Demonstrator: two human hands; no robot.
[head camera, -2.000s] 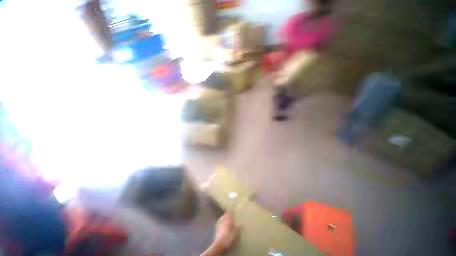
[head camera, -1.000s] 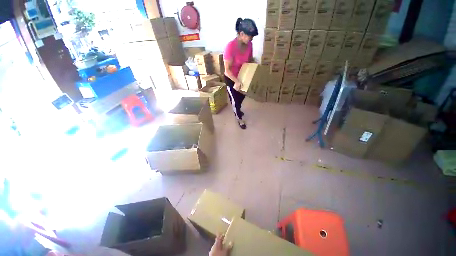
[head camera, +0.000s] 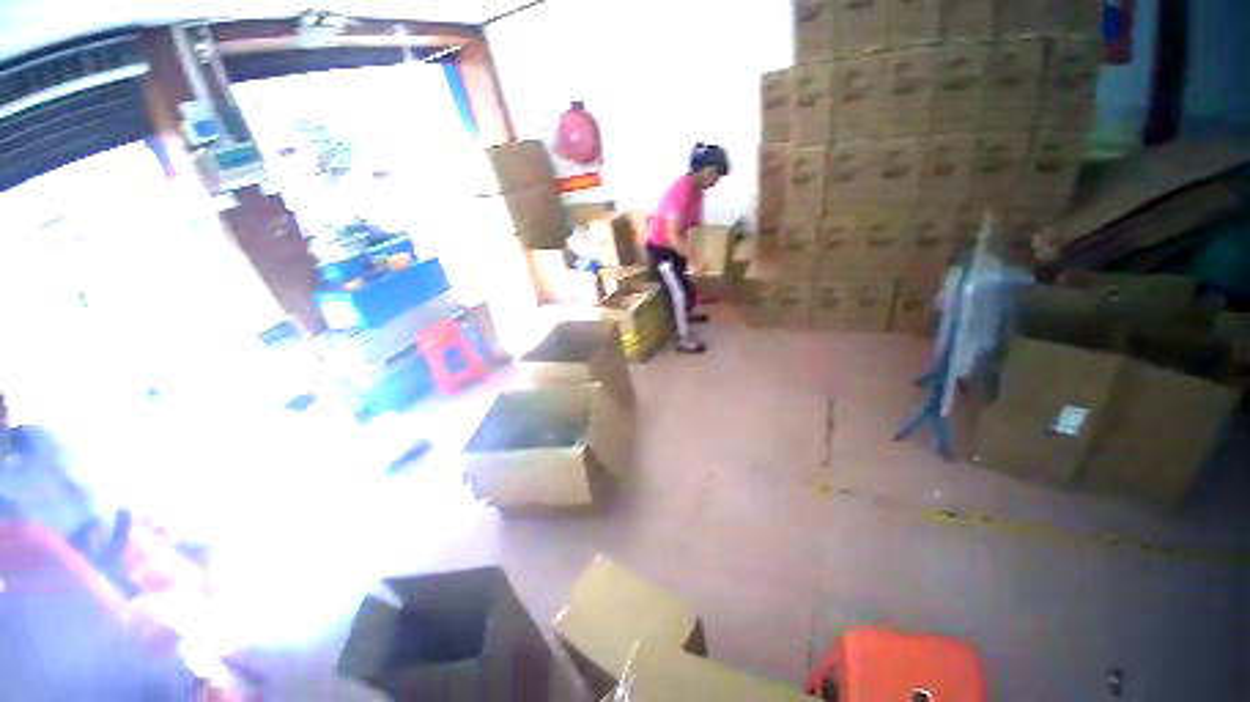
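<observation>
A brown carton (head camera: 720, 678) with a shiny strip of tape at its left edge is cut off by the bottom edge of the view. Another closed brown carton (head camera: 628, 620) lies just behind it. An open, empty-looking dark carton (head camera: 442, 628) stands to their left. An orange plastic stool (head camera: 898, 665) stands to the right, cut off at the bottom. Neither of my hands is in view.
Two open cartons (head camera: 535, 486) stand on the tiled floor ahead. A person in pink (head camera: 676, 226) stoops by the wall of stacked cartons (head camera: 912, 192). A large carton (head camera: 1152, 425) stands at right beside a blue-legged stand (head camera: 943, 398). Strong glare fills the left.
The view has tilted up, so things sit lower and further right. My hand on the near carton has left the view. The person, who held a box, now bends near the stack.
</observation>
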